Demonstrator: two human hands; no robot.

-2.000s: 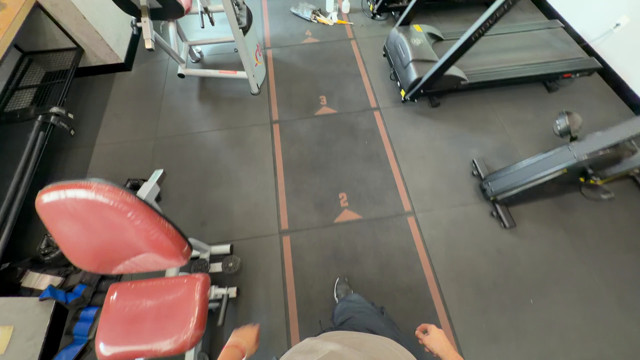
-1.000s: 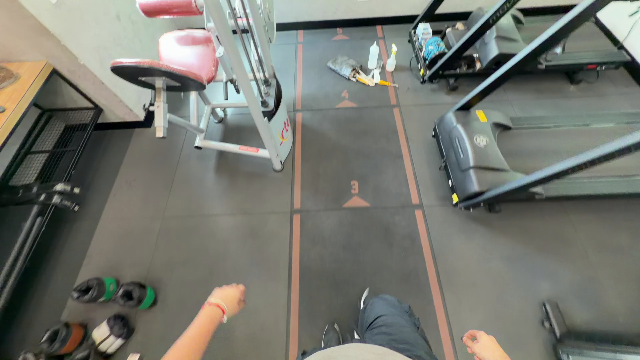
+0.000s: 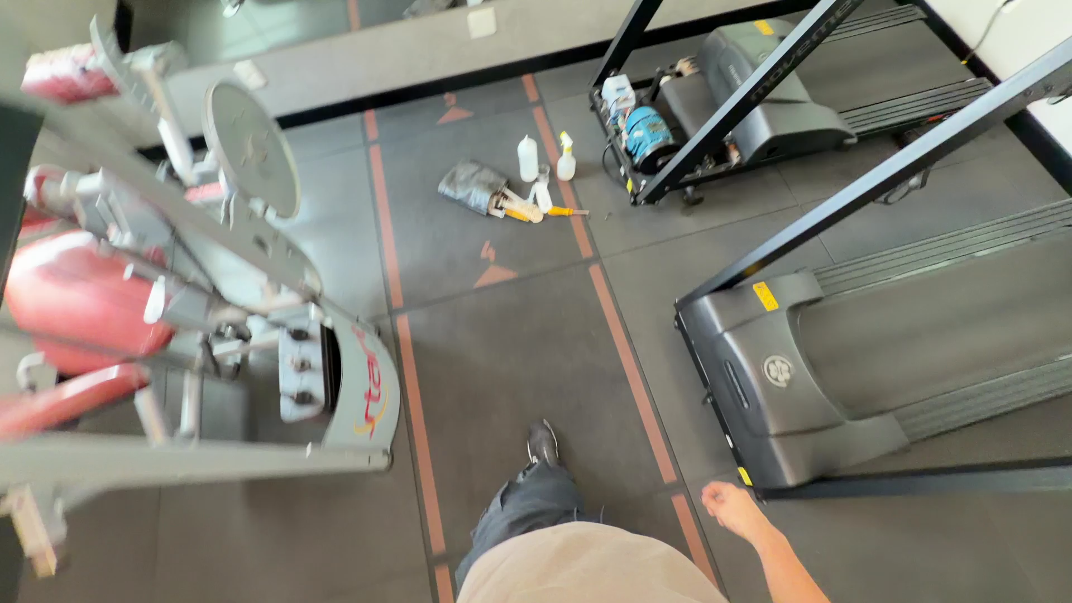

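Observation:
My right hand (image 3: 730, 507) hangs over the floor at the lower right, fingers loosely curled with nothing seen in them, nearest to the front corner of a treadmill (image 3: 783, 377). My left hand is out of the frame. Farther ahead on the marked lane lie a grey bag (image 3: 474, 186) with tools partly out of its mouth and a yellow-handled tool (image 3: 566, 212). A white plastic bottle (image 3: 528, 159) and a spray bottle with a yellow head (image 3: 566, 157) stand beside them. Beyond, at the right, another treadmill has its motor (image 3: 649, 136) exposed.
A weight machine (image 3: 360, 394) with red pads (image 3: 79, 293) fills the left side. Orange stripes (image 3: 419, 435) edge the lane of dark floor mats. A low wall (image 3: 435, 46) with a black base strip crosses the far end. Slanted treadmill uprights (image 3: 879, 184) reach over the right side.
The view has advanced along the lane, bringing the bag, bottles and treadmills nearer. My left hand, seen in both earlier frames, has left the view. The red-padded seat and the shoes have gone out of frame.

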